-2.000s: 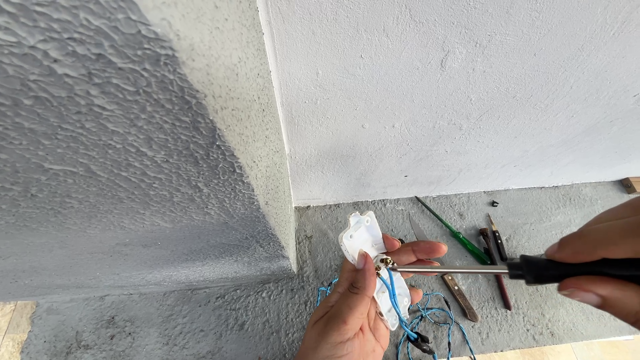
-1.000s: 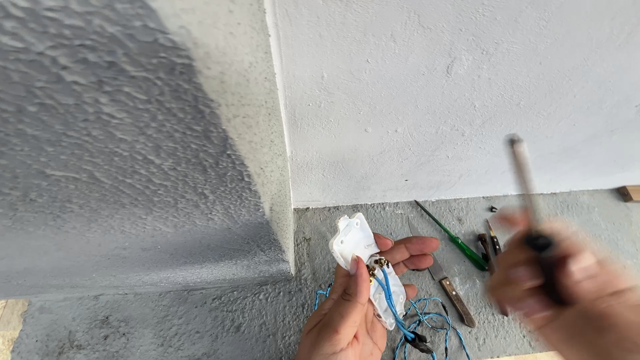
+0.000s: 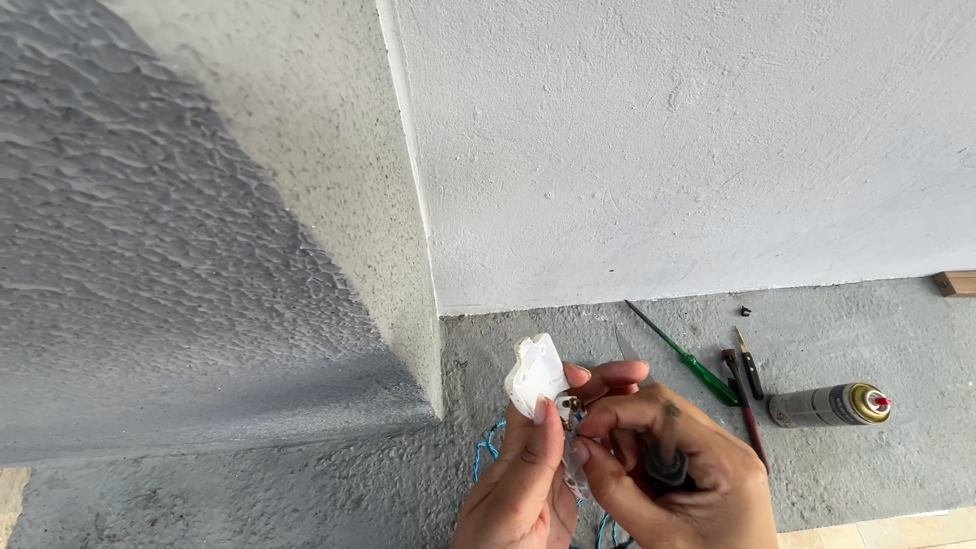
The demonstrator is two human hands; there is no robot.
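My left hand (image 3: 526,473) holds a white plastic electrical fitting (image 3: 540,372), its shell opened out, with brass terminals (image 3: 570,406) between the halves. Thumb and forefinger of my right hand (image 3: 679,465) pinch at the wires just beside the terminals. A black-handled screwdriver (image 3: 667,461) is tucked in the same hand, its shaft blurred and pointing up. Twisted blue wire (image 3: 488,450) shows left of and below the hands; the rest of it is hidden behind them.
On the grey cement ledge (image 3: 229,488) lie a green screwdriver (image 3: 709,377), a small black-handled knife (image 3: 749,366), a dark red-handled tool (image 3: 751,427), a knife blade (image 3: 627,347) and a spray can (image 3: 827,404). A wood block (image 3: 957,284) sits by the white wall (image 3: 648,152).
My right hand has drawn the screwdriver tip away from the terminals, turned it upward, and come back with its fingertips at the wires. The left hand still holds the fitting.
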